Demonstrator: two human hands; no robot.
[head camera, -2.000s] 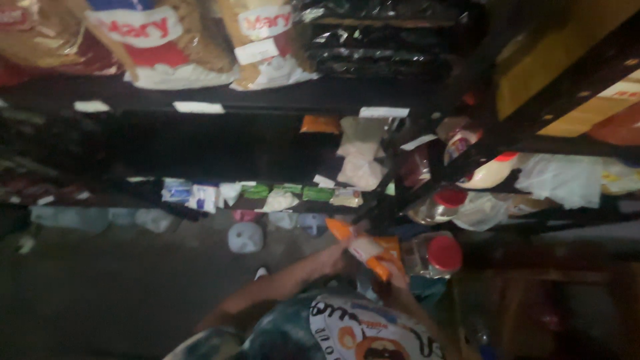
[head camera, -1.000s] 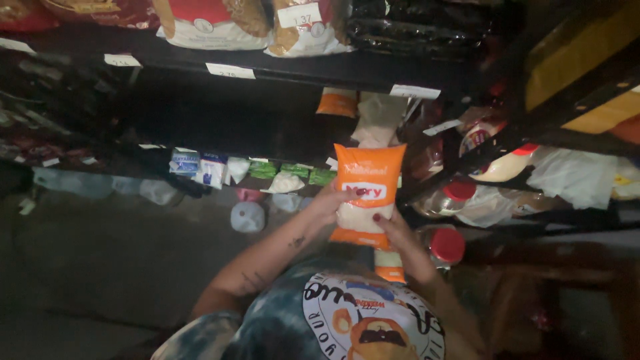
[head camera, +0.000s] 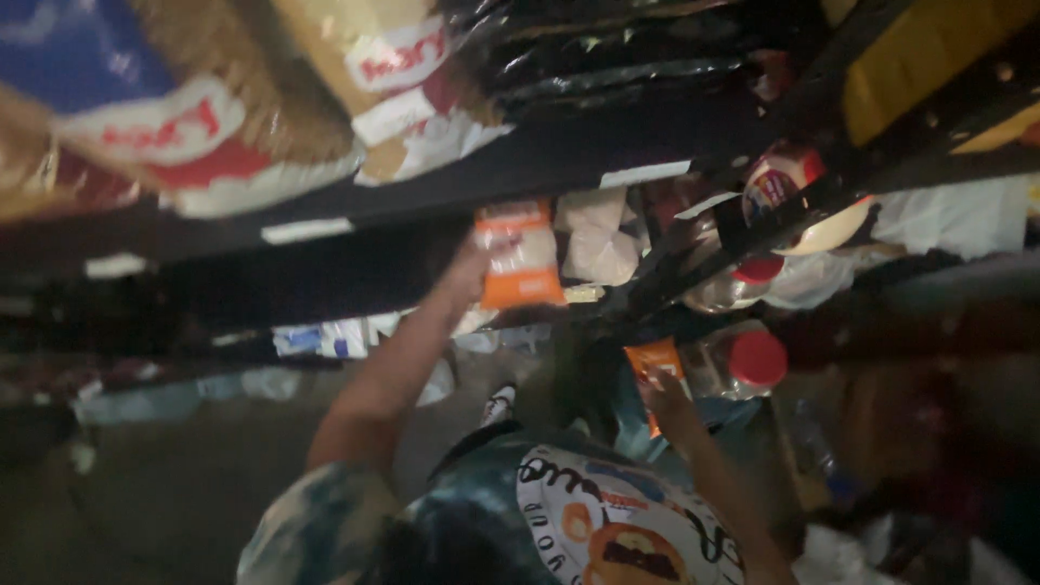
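Note:
My left hand grips the left side of an orange-and-white plastic food packet, held at the lower shelf under the large bags. Just right of that packet lie clear bags of pale powder. My right hand is lower and to the right, its fingers on a second orange packet. That packet is beside a clear plastic jar with a red lid. The fingertips of both hands are blurred.
Large Mary bags stand on the upper black shelf, whose edge carries price tags. A diagonal black shelf post separates this bay from jars and a white plastic bag at right. Several bluish containers are on the floor.
One second ago both hands held one orange packet in front of my chest. Now my left hand is up at the shelf with a packet, and my right hand is at another beside the jar.

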